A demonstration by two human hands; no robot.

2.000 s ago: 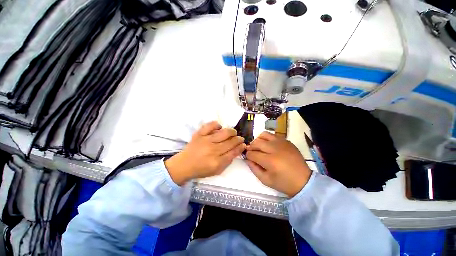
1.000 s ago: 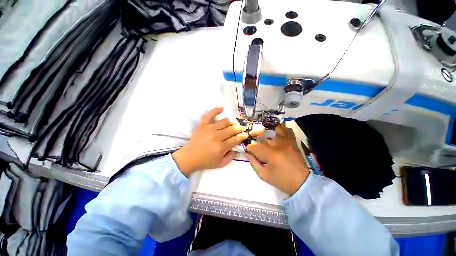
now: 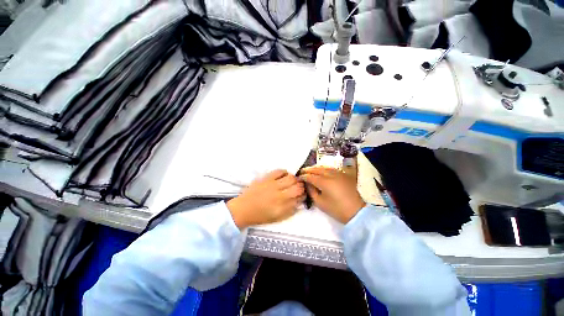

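Observation:
A small black piece (image 3: 308, 162) lies at the presser foot (image 3: 328, 148) of the white sewing machine (image 3: 396, 80). My left hand (image 3: 267, 199) pinches its near edge from the left, just in front of the foot. My right hand (image 3: 334, 190) pinches it from the right, fingertips touching the left hand's. A white panel with a black edge (image 3: 179, 203) trails left, partly under my left hand and sleeve. The fingers hide most of the seam area and how the black piece meets the panel.
A stack of black cut pieces (image 3: 420, 188) lies right of the needle, thin snips (image 3: 386, 196) half under it. A mobile phone (image 3: 518, 226) lies farther right. Layered panels (image 3: 117, 117) cover the left table. A striped bundle (image 3: 43, 247) hangs lower left. Blue crates (image 3: 507, 299) stand below.
The view has shifted, showing more of the table and panels behind the machine. Both hands have drawn slightly toward the front, away from the foot, with fingertips still together on the black piece.

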